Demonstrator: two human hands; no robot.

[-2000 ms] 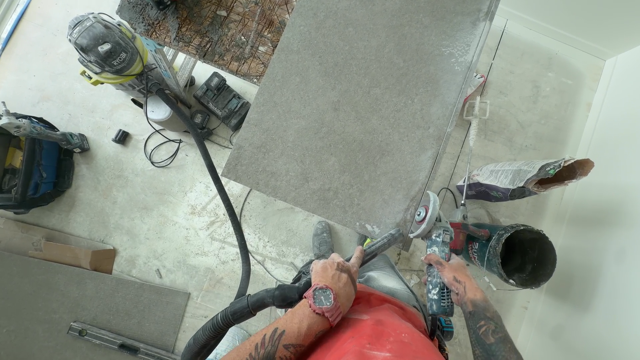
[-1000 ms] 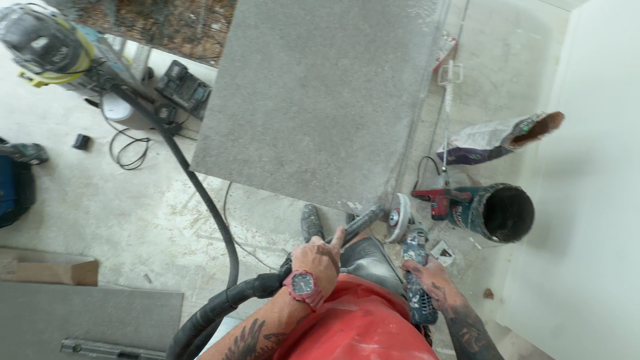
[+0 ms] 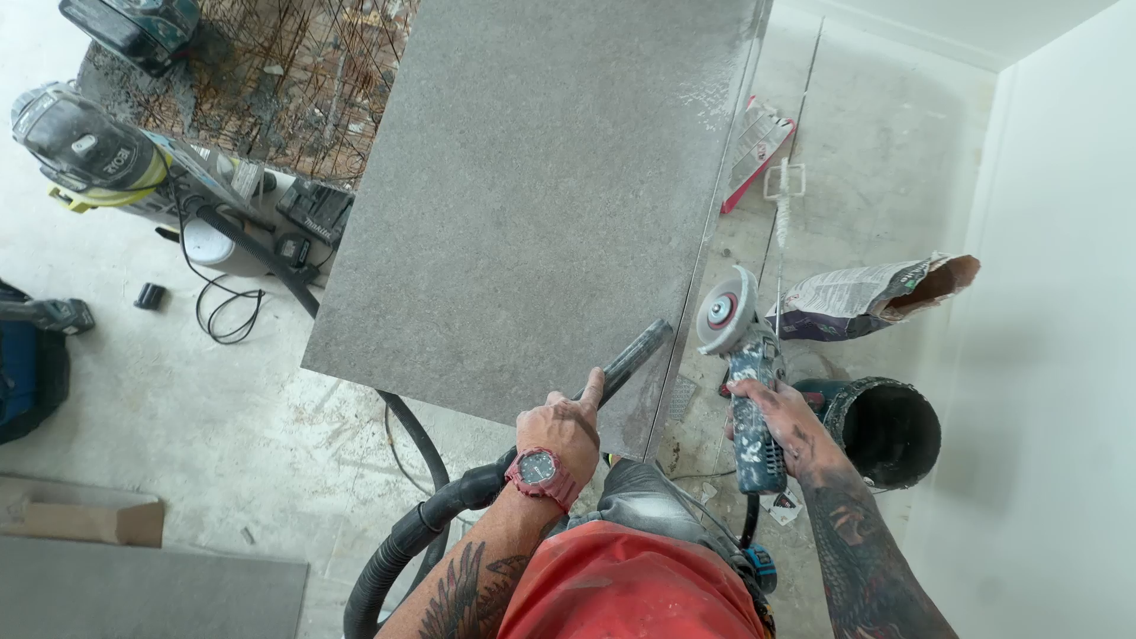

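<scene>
A large grey tile [image 3: 532, 204] lies raised above the floor, with a thin cut line near its right edge. My left hand [image 3: 564, 430] grips the vacuum hose's tube [image 3: 635, 359], index finger stretched along it, and the nozzle end is over the tile's lower right corner. In my right hand [image 3: 772, 413] is an angle grinder [image 3: 757, 444], held by its dusty body just right of the tile. Its guard and disc [image 3: 726, 311] point up and away from me, apart from the tile edge. Whether the disc spins cannot be told.
A vacuum [image 3: 93, 151] stands at the left beside a battery charger [image 3: 315, 209]. Right of the tile are an open paper bag [image 3: 874, 297], a dirty bucket [image 3: 892, 433] and a mixing paddle [image 3: 783, 204]. Another tile [image 3: 142, 590] lies at lower left, and the white wall [image 3: 1047, 355] bounds the right side.
The grinder and my right hand have moved away from the tile's near corner, out to the right of its edge. The nozzle now reaches farther over the tile. The view has shifted.
</scene>
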